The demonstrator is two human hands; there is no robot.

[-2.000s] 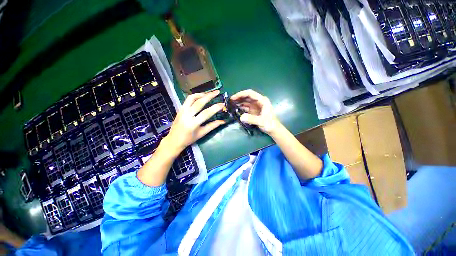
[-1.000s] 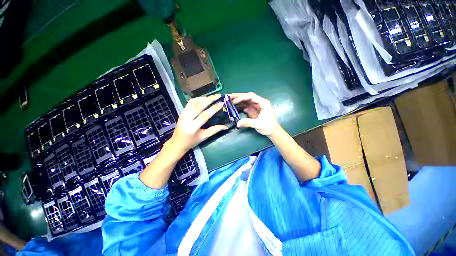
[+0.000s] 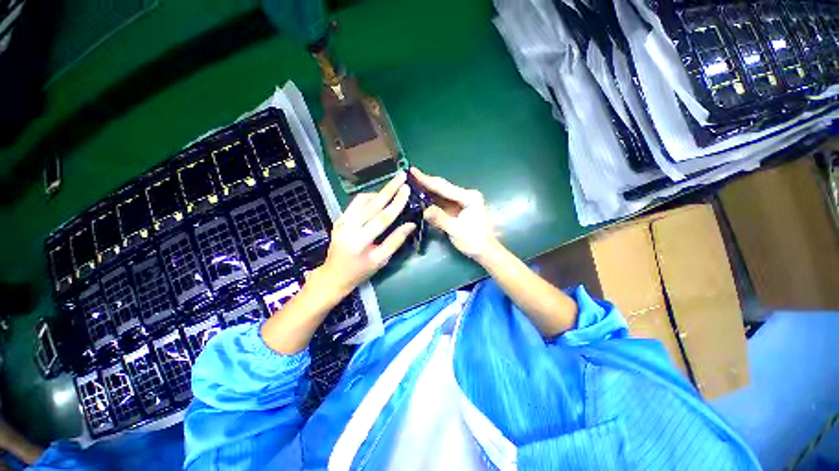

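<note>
A small dark phone housing (image 3: 417, 204) is held between both hands above the green mat, just on the near side of the press fixture. My left hand (image 3: 366, 237) grips its left side with spread fingers. My right hand (image 3: 463, 219) grips its right side with thumb and fingers. The fingers cover most of the housing, so its face and details cannot be told. The brown press fixture (image 3: 357, 133) sits on its base with nothing seen lying on it, beneath the green press (image 3: 296, 20).
A black blister tray (image 3: 184, 216) with rows of phone parts lies at left over a white sheet. Stacked trays (image 3: 727, 69) with ragged white sheets (image 3: 589, 138) stand at upper right. Cardboard boxes (image 3: 696, 285) are below the bench edge. Loose pale-rimmed pieces (image 3: 46, 347) lie at far left.
The housing has turned between the fingers and shows less of its side. My right hand has shifted slightly left, its fingers closing nearer to the left fingertips. The view has shifted slightly.
</note>
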